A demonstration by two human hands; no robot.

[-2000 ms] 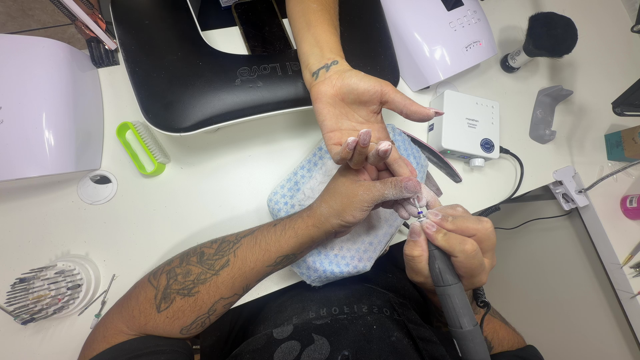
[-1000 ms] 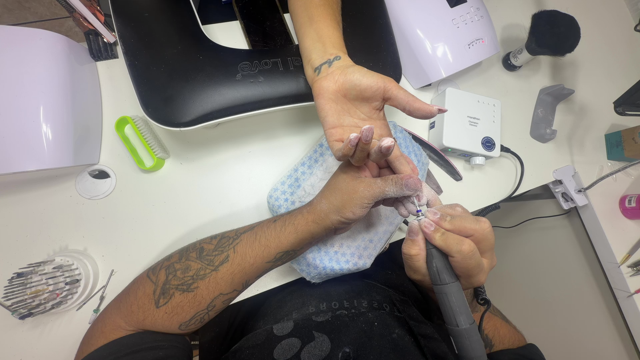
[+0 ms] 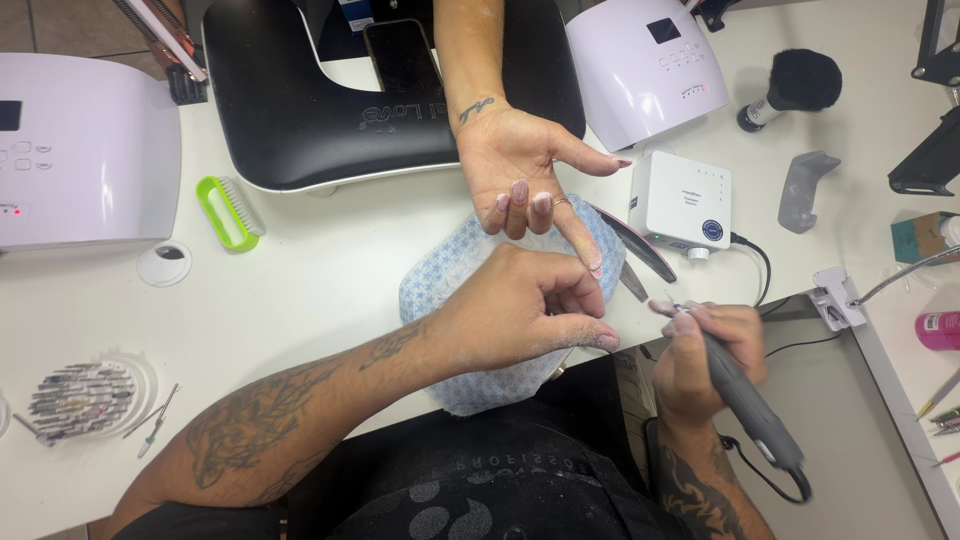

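My right hand (image 3: 709, 360) is closed around a grey electric nail drill handpiece (image 3: 750, 409), its thin bit pointing up and left, clear of any nail. My left hand (image 3: 536, 304), dusty with white powder, hangs over a blue-and-white patterned cloth pad (image 3: 435, 281) with fingers bent and thumb apart, holding nothing that shows. Just above it another person's hand (image 3: 517, 150) lies palm up, one finger stretched down close to my left fingers; whether they touch is not plain. Two nail files (image 3: 641, 247) lie right of the pad, partly on it. The white drill control box (image 3: 681, 199) stands beyond them.
A black armrest (image 3: 300, 135) lies under the other person's forearm, between two nail lamps (image 3: 90, 150) (image 3: 645, 71). A green nail brush (image 3: 227, 215) and a round holder of drill bits (image 3: 82, 397) are on the left. On the right are a black-bristled brush (image 3: 802, 82) and a clamp (image 3: 836, 300).
My left hand has let go of the other person's finger. My right hand has moved right, taking the drill away from the nail. The other person's finger now points down, free of my grip.
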